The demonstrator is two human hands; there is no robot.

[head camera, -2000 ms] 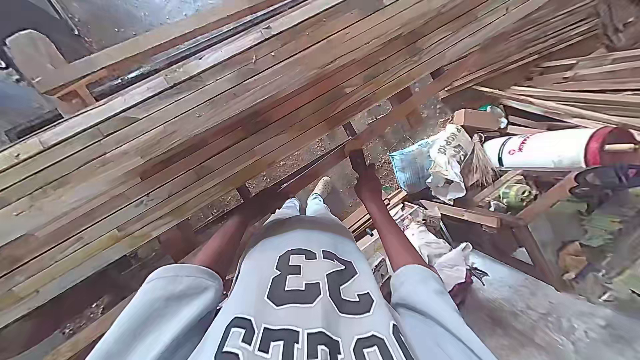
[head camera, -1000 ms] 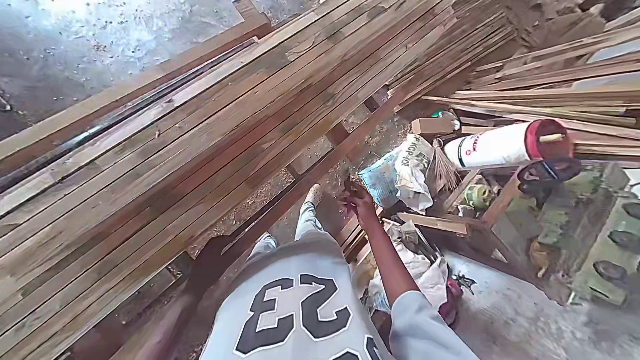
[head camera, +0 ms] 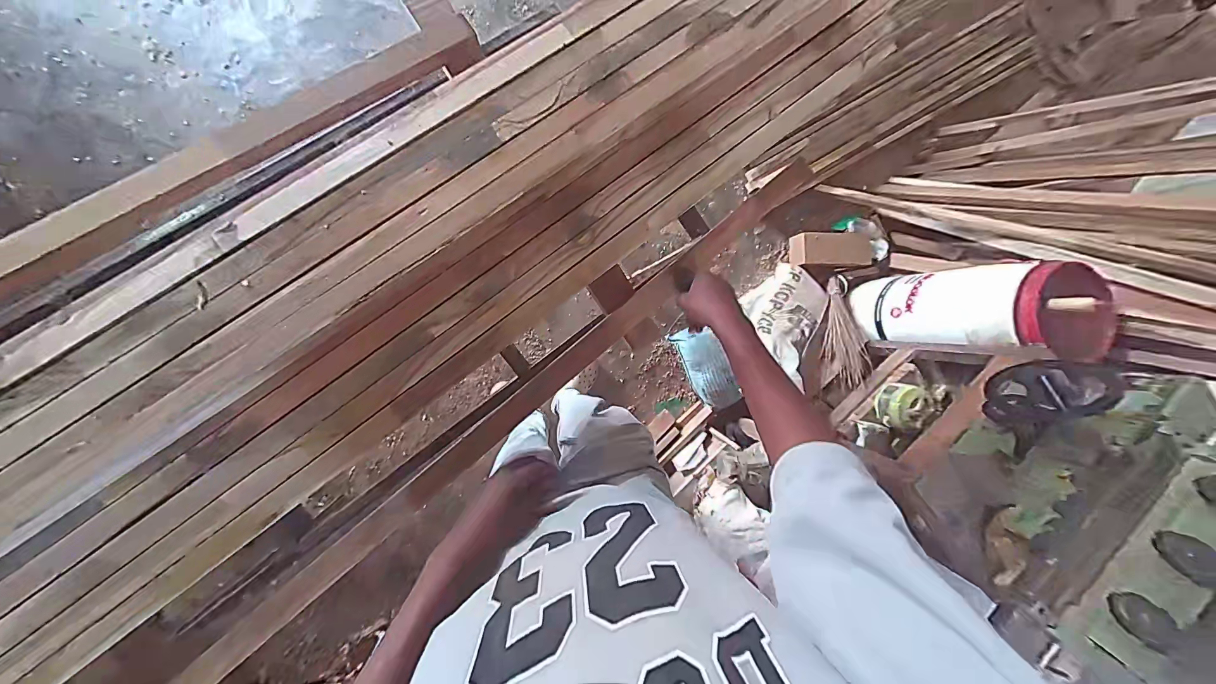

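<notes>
My right hand (head camera: 708, 299), in the head view right of the middle, is closed on a small dark object (head camera: 682, 277) that I cannot make out. It is against the near edge of a long wooden board (head camera: 570, 366), which runs slantwise beside the stack of planks (head camera: 380, 275). My left hand (head camera: 527, 483) is low, in front of my body by my thigh; its fingers are blurred, and whether it holds anything does not show. Short crosspieces (head camera: 610, 288) of wood span the gap between the board and the stack.
At right lie a white bucket with a red rim (head camera: 969, 309), a printed sack (head camera: 784, 309), a broom of bristles (head camera: 841, 342), a cardboard-coloured block (head camera: 831, 250) and loose wood strips (head camera: 1026, 199). A black round object (head camera: 1054, 391) sits below the bucket. Concrete floor (head camera: 190, 85) shows at upper left.
My right hand has moved from beside the sack to the edge of the long board. My left hand, low at left a second ago, is now by my thigh.
</notes>
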